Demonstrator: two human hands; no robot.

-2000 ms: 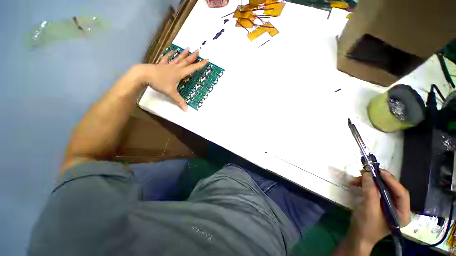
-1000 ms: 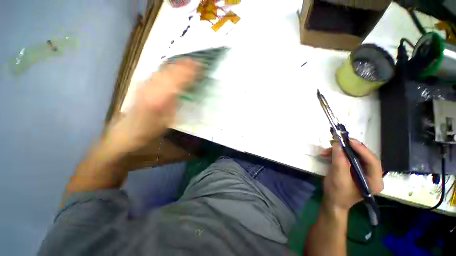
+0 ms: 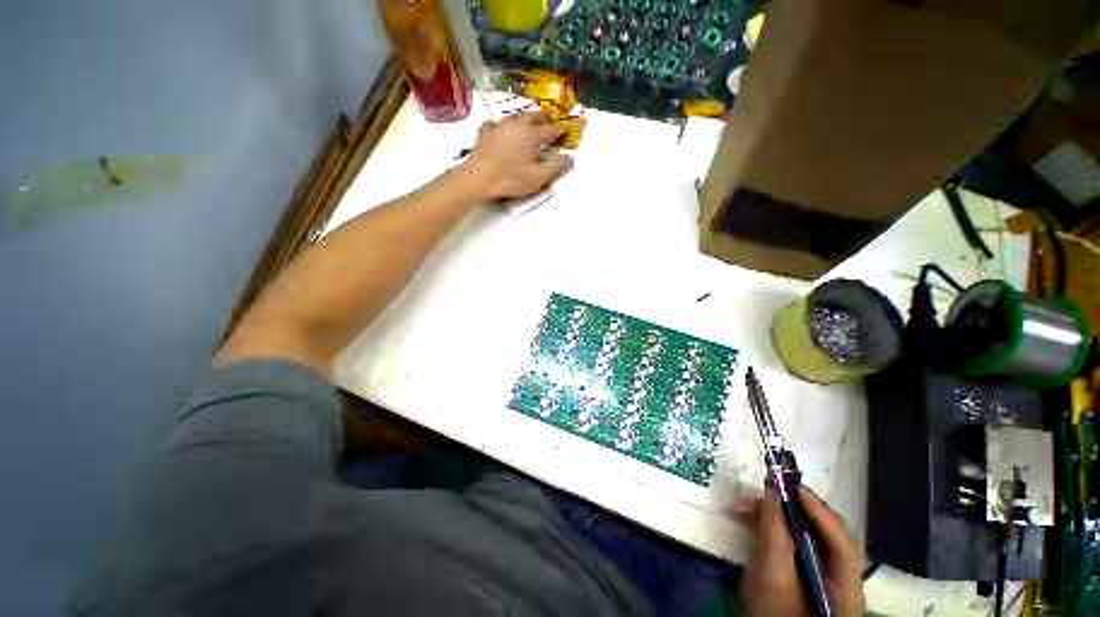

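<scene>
A green PCB panel [image 3: 625, 388] lies flat on the white tabletop in front of me, with rows of silvery pads. My left hand [image 3: 521, 157] reaches to the far left, its fingers at a small pile of amber taped pieces [image 3: 550, 92]; whether it grips one is hidden. A pale strip shows under the hand. My right hand [image 3: 802, 557] holds the black soldering iron [image 3: 790, 494], its tip pointing away from me, just beyond the panel's right edge.
A brown cardboard box [image 3: 832, 133] stands behind the panel. The yellowish pot [image 3: 806, 344] and black station [image 3: 923, 476] stand right, with a green-flanged solder spool [image 3: 1007, 331] behind. A red container [image 3: 444, 97] stands far left. More green boards [image 3: 627, 42] lie beyond.
The panel has moved right from the table's left side and now lies near the iron. My left hand has let go of it and reached to the amber pieces. My right hand still holds the iron.
</scene>
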